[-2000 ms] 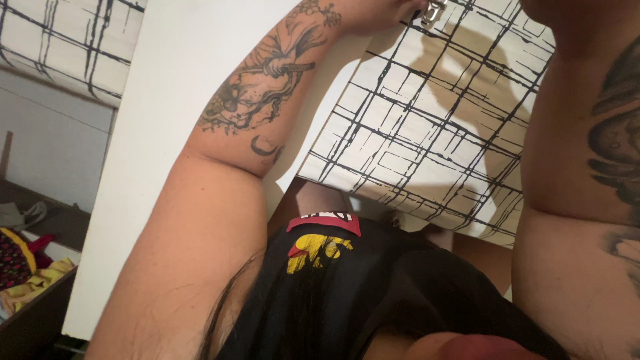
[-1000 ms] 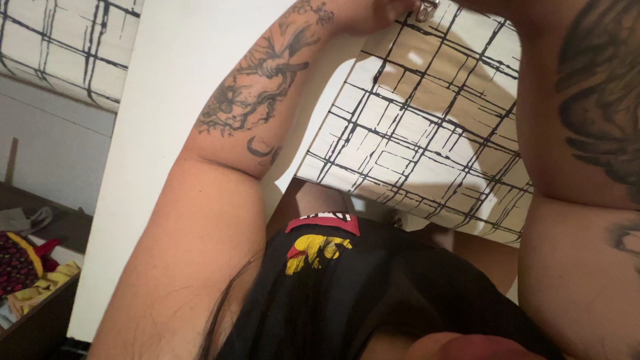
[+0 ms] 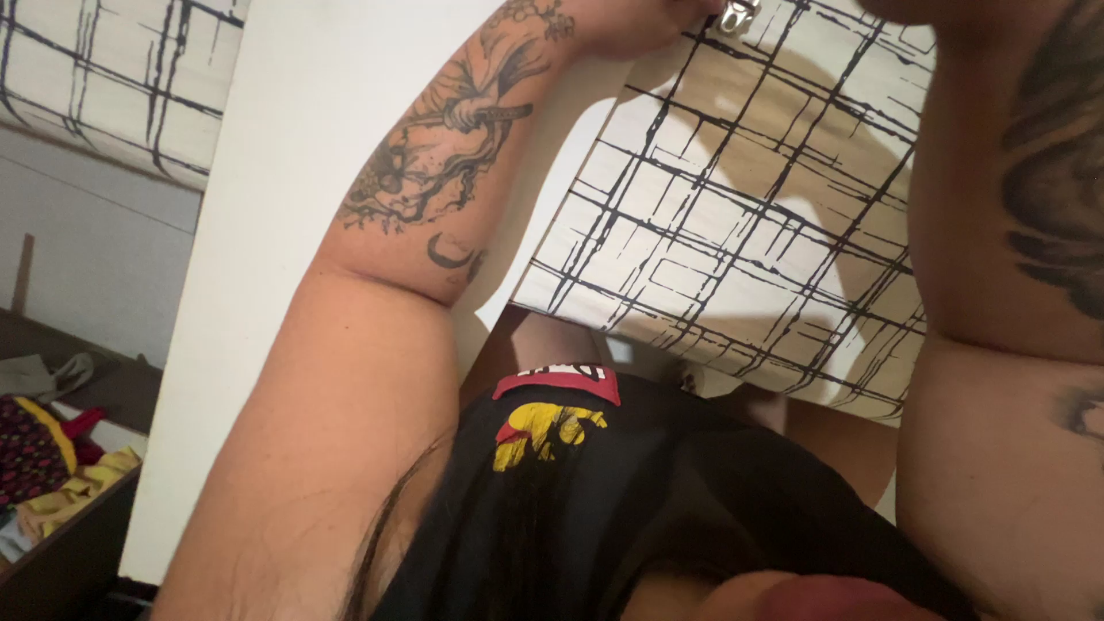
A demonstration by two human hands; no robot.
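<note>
Reaching up the left side, my tattooed left arm ends in my left hand (image 3: 651, 24), cut off by the top edge. Its fingertips are at a small shiny metal fitting (image 3: 737, 15), possibly a hinge or a clasp; whether they grip it cannot be told. The fitting lies against the top of a white panel (image 3: 733, 233) with black crossed lines. On the right side my right arm is raised, bent at the elbow. Only the blurred lower edge of my right hand (image 3: 901, 9) shows at the top, right of the fitting, and its fingers are hidden.
Behind my left arm stands a plain white board (image 3: 285, 112). Another patterned panel (image 3: 112, 78) is at the upper left. At the lower left an open drawer or box (image 3: 73, 535) holds coloured cloth (image 3: 82, 492). My black shirt (image 3: 673, 483) fills the lower middle.
</note>
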